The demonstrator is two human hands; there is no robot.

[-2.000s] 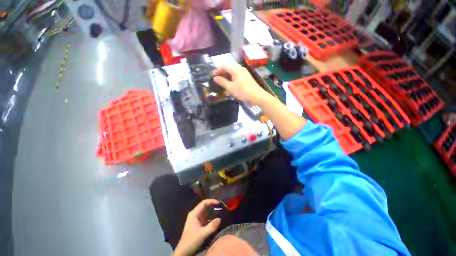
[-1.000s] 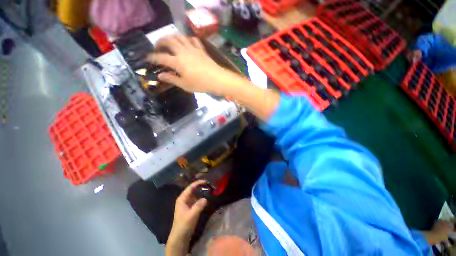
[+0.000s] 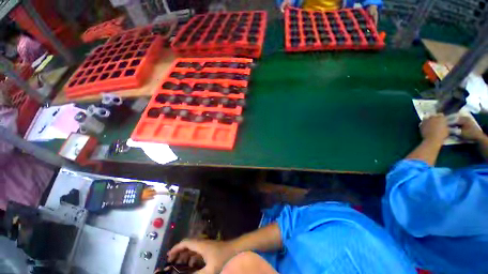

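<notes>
My right hand (image 3: 206,256) is at the bottom edge, beside the front of the silver machine box (image 3: 109,230). Its fingers are curled around a small dark unit (image 3: 184,259), partly hidden by the fingers and cut off by the edge. My left hand is not in view. A handheld meter (image 3: 115,195) with a keypad and an orange plug lies on the machine, behind its red button (image 3: 158,222). The nearest red tray (image 3: 206,134) lies on the green bench, with rows of black units and a bare row of compartments nearest me.
More filled red trays (image 3: 109,85) stand along the bench back. Grey-white cylinders (image 3: 98,111), a red-and-white box (image 3: 77,147) and white paper (image 3: 155,152) lie at the left. Black bins (image 3: 45,235) sit on the machine. A person in blue (image 3: 439,203) works at the right.
The view has swung right, so the machine now lies lower left and the trays are central. My right hand has left the bins and is low by the machine front. My left hand has left view.
</notes>
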